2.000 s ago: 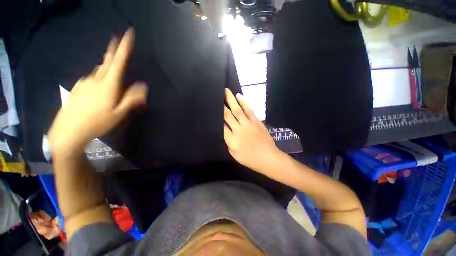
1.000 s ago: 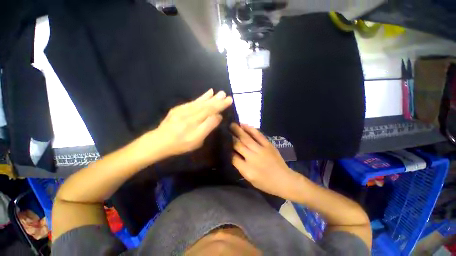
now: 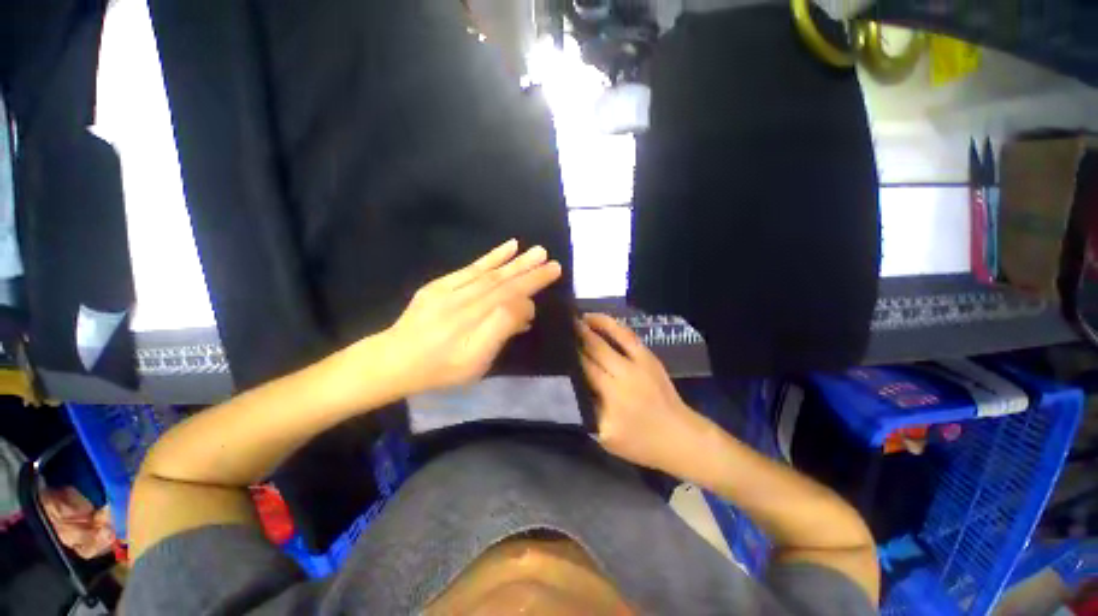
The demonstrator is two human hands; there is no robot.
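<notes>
A large black garment panel point(image 3: 397, 181) lies on the table left of the needle area, its right edge running up to the bright light under the sewing machine head point(image 3: 602, 36). My left hand point(image 3: 476, 315) rests on it, palm down, fingers extended to the right. My right hand point(image 3: 629, 391) holds the panel's right edge near the table front, with fingertips partly hidden at the cloth. A pale grey interfacing strip point(image 3: 496, 402) shows at the panel's lower edge, by my body. The needle and presser foot are lost in glare.
A separate black panel point(image 3: 756, 193) lies right of the needle. Yellow scissors handles point(image 3: 857, 42), slim pointed tools point(image 3: 984, 214) and a cardboard box point(image 3: 1043, 211) are at the right. Black pieces point(image 3: 72, 217) lie far left. An edge ruler point(image 3: 951, 311) lines the front; blue baskets point(image 3: 1023, 445) stand below.
My left hand first came from the left onto the panel, then moved slightly down. My right hand moved slightly down and right. The panel's pale lower strip has come into view.
</notes>
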